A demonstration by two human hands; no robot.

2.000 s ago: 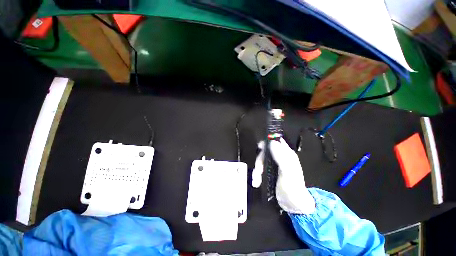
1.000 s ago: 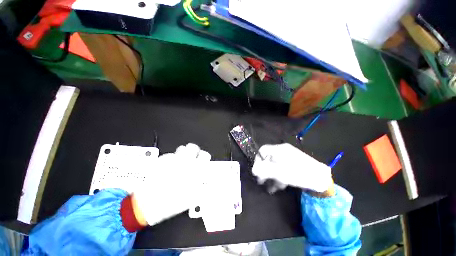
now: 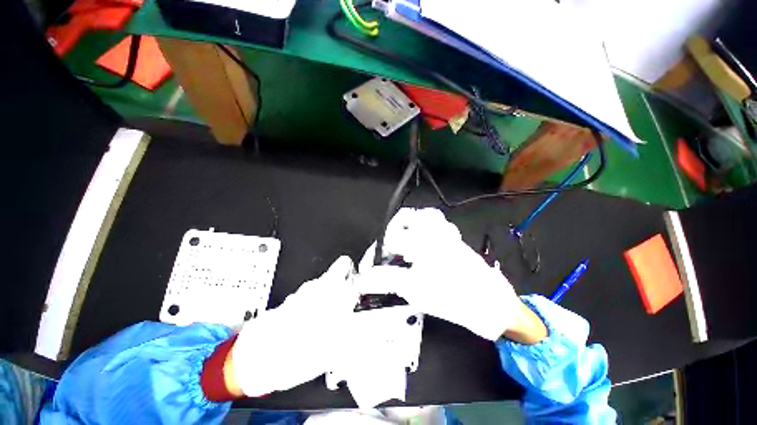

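Note:
The right white set-top box [image 3: 400, 340] lies near the mat's front edge, partly covered by my hands, with a white paper slip [image 3: 378, 388] sticking out at its near edge. My left hand [image 3: 303, 332], in a white glove, grips its left side. My right hand [image 3: 452, 270], also gloved, pinches a black cable [image 3: 397, 199] at the box's back edge; the plug is mostly hidden by fingers. A dark strip shows between the hands; I cannot tell what it is. Another white set-top box [image 3: 222, 276] lies to the left, dark feet up, with a thin black lead at its back.
A blue marker pen [image 3: 569, 280] and an orange card [image 3: 654, 274] lie on the right of the mat. A blue cord [image 3: 552, 199] hangs from the clipboard [image 3: 531, 75] above. Wooden supports [image 3: 207, 91] hold the green shelf. Another white box [image 3: 382, 106] sits behind the mat.
My left hand has stayed at the right box and moved slightly right. My right hand has left the remote control, moved left to the box's back edge and taken hold of a black cable.

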